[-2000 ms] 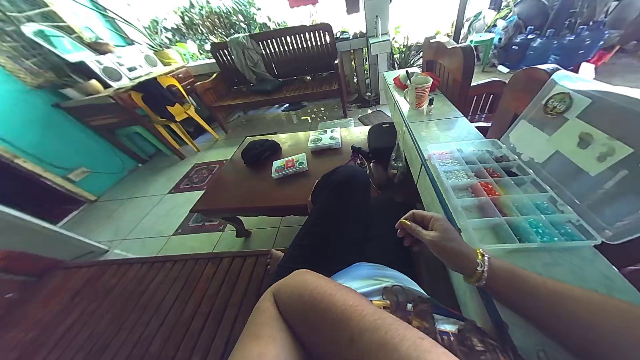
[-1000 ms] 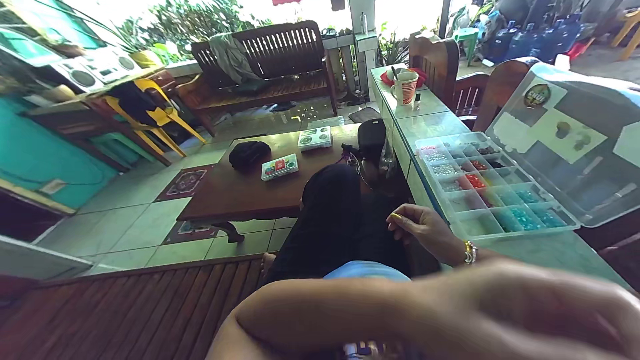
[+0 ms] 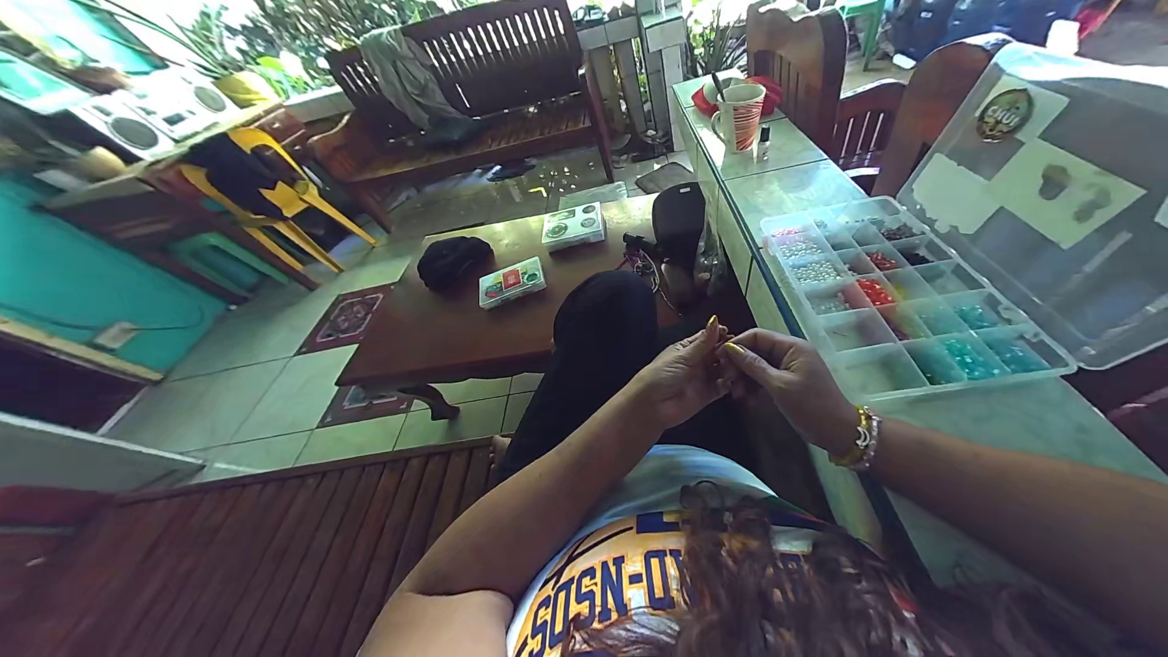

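Observation:
My left hand (image 3: 683, 376) and my right hand (image 3: 787, 381) meet above my lap, fingertips together. Thumb and fingers of each are pinched, but whatever is between them is too small to make out. A bracelet (image 3: 863, 438) circles my right wrist. Just right of my hands, a clear plastic compartment box (image 3: 867, 370) lies on the tiled ledge, holding white, red, dark and teal beads in separate compartments. Its transparent lid (image 3: 1049, 265) is swung back and bears paper patches and a round sticker.
On the wooden coffee table (image 3: 429, 333) are a black cloth item (image 3: 454, 263) and two small cases (image 3: 513, 282), (image 3: 573, 225). A patterned mug (image 3: 741, 117) and small bottle (image 3: 764, 141) stand on the tiled ledge (image 3: 794, 187). A wooden bench (image 3: 502, 73) is beyond.
My left hand has come in from the lower right, where it was a blur one second ago, to meet my right hand. My right hand stays near the box.

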